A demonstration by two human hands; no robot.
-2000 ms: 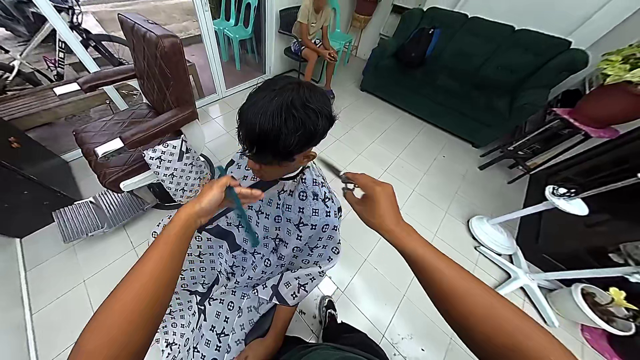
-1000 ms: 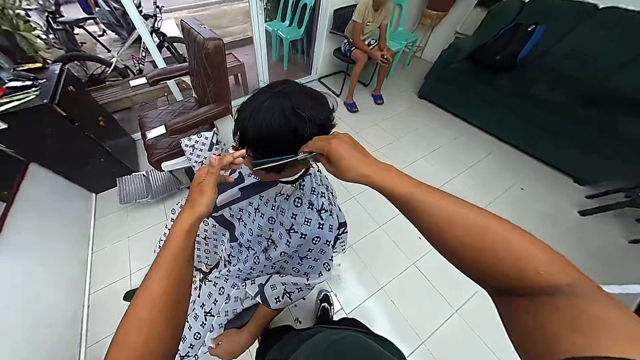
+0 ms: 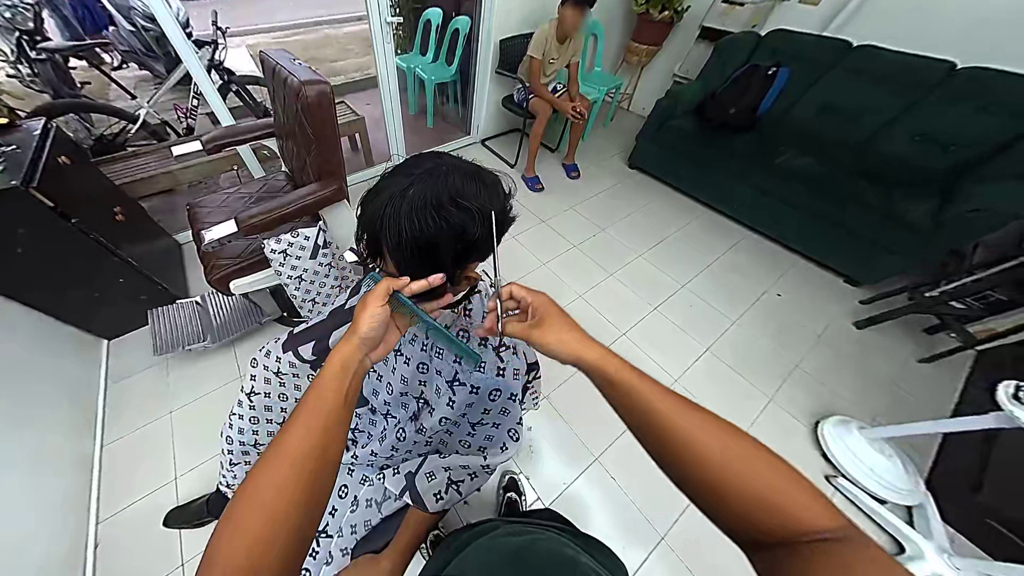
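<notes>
A seated person with dark hair (image 3: 436,212) wears a white patterned barber's cape (image 3: 416,400). My left hand (image 3: 384,316) holds a green comb (image 3: 436,328) across its fingers, beside the lower face and above the cape. In my right hand (image 3: 532,320) is a pair of haircutting scissors (image 3: 496,264), blades pointing up beside the head near the ear. The blades look closed together, and they stand a little apart from the comb. The thumb and fingers of my right hand are around the handles.
A brown barber chair (image 3: 300,136) is behind the seated person. Another person (image 3: 554,76) sits near the glass door. A dark green sofa (image 3: 832,144) bears a backpack (image 3: 744,94). On the left is a black cabinet (image 3: 88,232); at lower right, a white stand base (image 3: 868,460).
One second ago the comb and scissors were together at the head. My right hand has since moved down and away from the face, and the scissors now point up. The comb now slants downward.
</notes>
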